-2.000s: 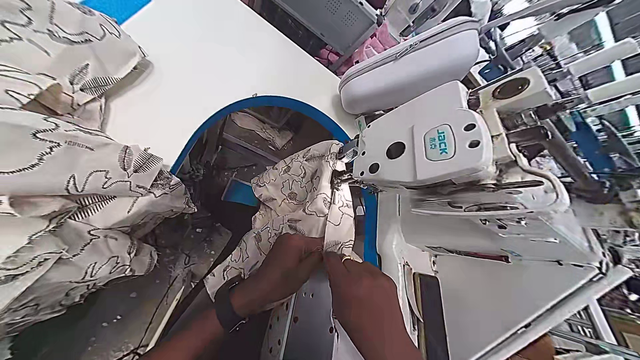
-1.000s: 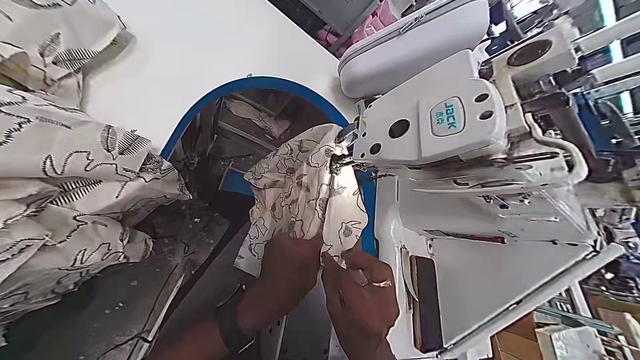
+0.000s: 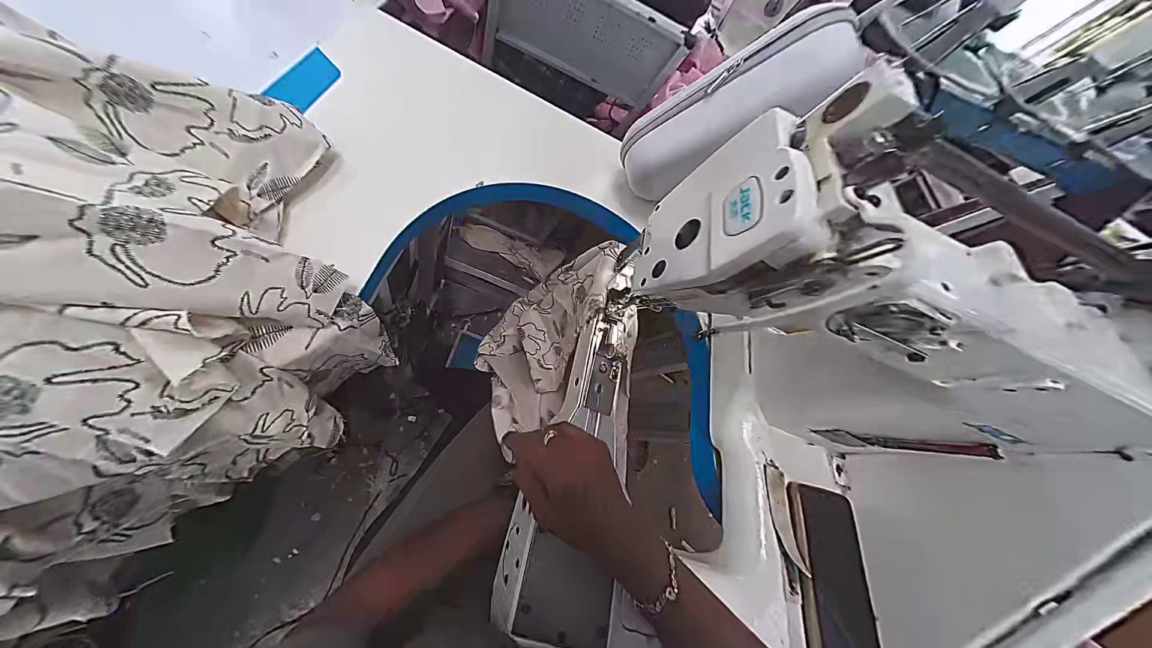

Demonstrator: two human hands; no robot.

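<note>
Printed pale fabric (image 3: 540,337) with dark line drawings hangs along the left side of the narrow bed (image 3: 598,396) of a white Jack sewing machine (image 3: 729,207). Its top reaches the needle and presser foot area. My right hand (image 3: 571,481), with a ring and a bracelet, lies over the bed and pinches the fabric's lower edge. My left forearm comes in from the lower left and passes behind the bed and my right hand; the left hand itself is hidden. A large heap of the same printed fabric (image 3: 153,279) lies on the left.
A white table (image 3: 423,108) has a round cutout edged in blue (image 3: 504,191) about the machine bed. Behind the machine head lies a grey zipped case (image 3: 747,99). A dark flat object (image 3: 832,562) sits in a slot at the lower right.
The fabric has moved off the top of the bed to its left side, baring the bed. My left hand, seen at the fabric before, has gone out of sight. My right hand has shifted left over the bed.
</note>
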